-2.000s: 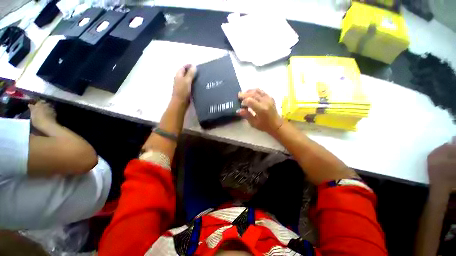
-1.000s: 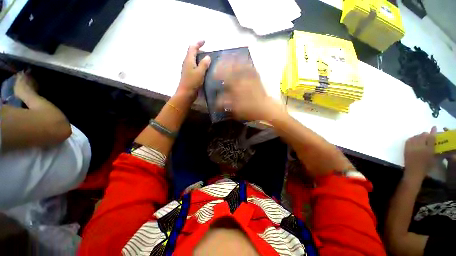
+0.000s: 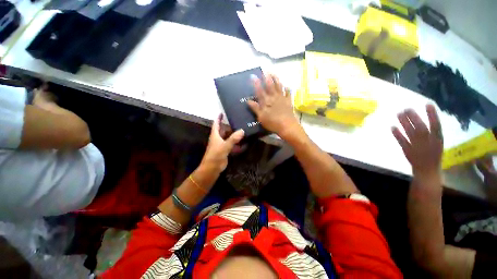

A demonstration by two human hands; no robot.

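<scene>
A black inner box with small white lettering lies at the table's front edge, its near end at or just over the edge. My left hand grips its near left corner, thumb on top and fingers beneath. My right hand lies with spread fingers on the box's right side. The box's underside is hidden.
A stack of yellow cartons stands right of my right hand, white card sheets behind. Black boxes are at left, a banded yellow bundle and black heap at right. Another person's hand is at right.
My left hand has moved from the box's upper left side to its near left corner. My right hand, blurred over the box before, now rests spread on it. The neighbour's hand at right has risen, fingers spread.
</scene>
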